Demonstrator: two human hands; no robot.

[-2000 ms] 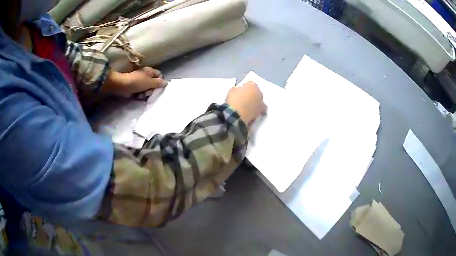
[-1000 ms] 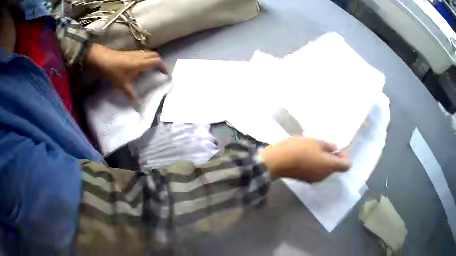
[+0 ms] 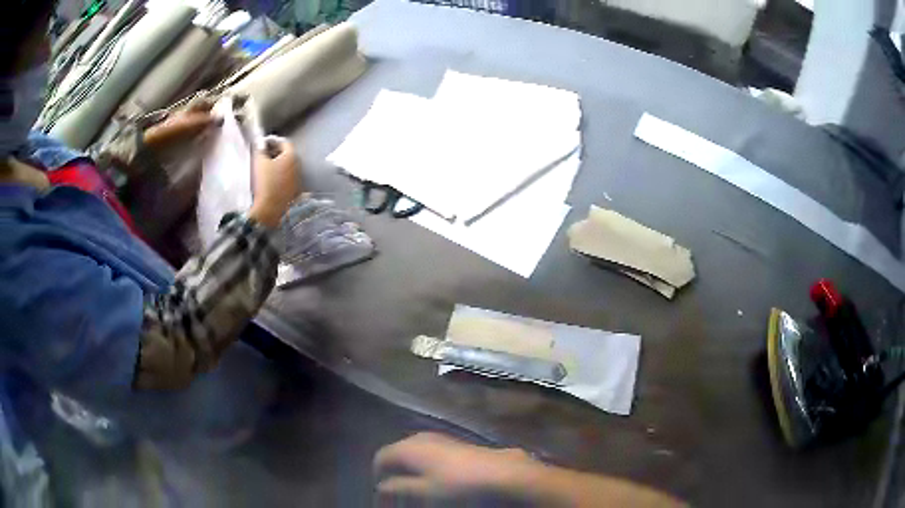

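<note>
My right hand is at the bottom edge, blurred, with its forearm coming in from the lower right. Its fingers look curled and nothing is seen in them; their undersides are hidden. My left hand is not in view. Just beyond my right hand, a flat grey tool with a pale round end lies across a white and beige piece on the grey table. Farther off, large white cut pieces overlap, with dark scissor-like loops at their near edge.
A coworker in denim with plaid cuffs holds up a whitish piece at left. Small folded pieces lie beside. Beige pieces, a long white strip and a dark iron-like tool are right. Beige rolls lie behind.
The view has shifted, and my right hand, the flat tool and the iron-like tool now show. The coworker's hands have left the large white sheets and hold up a whitish piece.
</note>
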